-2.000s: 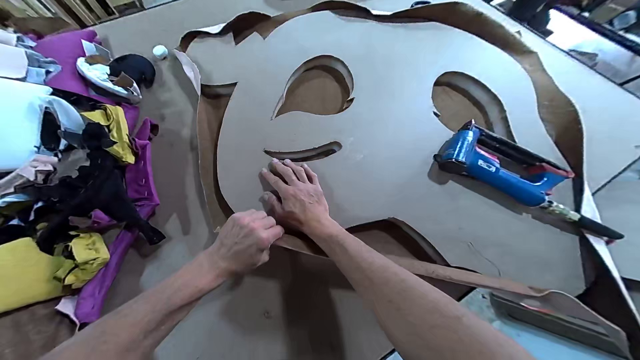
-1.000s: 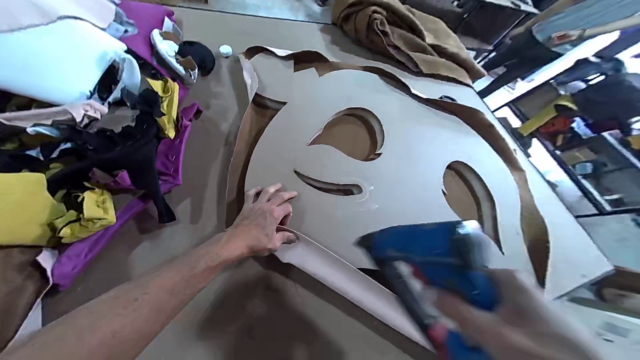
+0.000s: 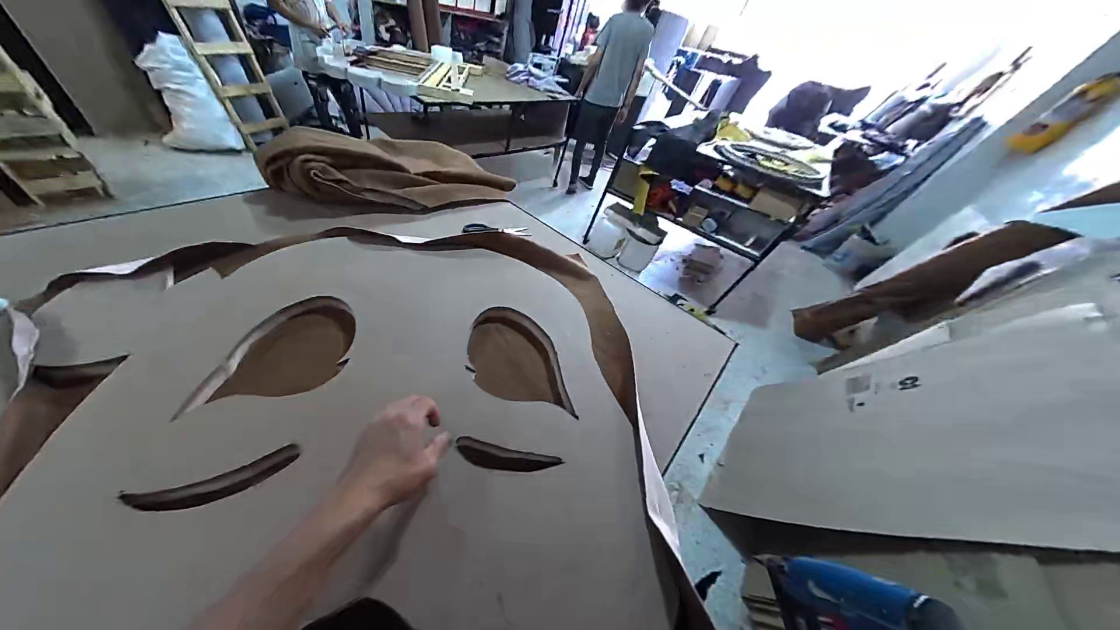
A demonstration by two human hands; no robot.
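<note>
A large pale board panel [image 3: 394, 289] with curved cut-outs lies flat, brown material showing along its wavy far and right edges. My left hand [image 3: 398, 451] is over the middle of it, between two slim curved slots [image 3: 214, 481] [image 3: 507, 457], thumb apart from the curled fingers and nothing visible in it. Two larger teardrop openings [image 3: 293, 350] [image 3: 516, 359] lie beyond the hand, brown within. At the lower right edge of the view is a blue staple gun [image 3: 849, 595], partly cut off; whatever holds or supports it is hidden. My right hand is outside the view.
A folded brown cloth [image 3: 376, 171] and scissors [image 3: 494, 229] lie on the table past the panel. Large pale sheets [image 3: 945, 455] stand to the right, across a gap of floor. Two people [image 3: 617, 79] [image 3: 311, 44] are by tables farther back. A wooden ladder [image 3: 229, 66] leans at the left.
My left hand has left the panel's near edge and is now over its middle. My right hand, seen with the staple gun a second ago, is out of view. The view has swung up and right.
</note>
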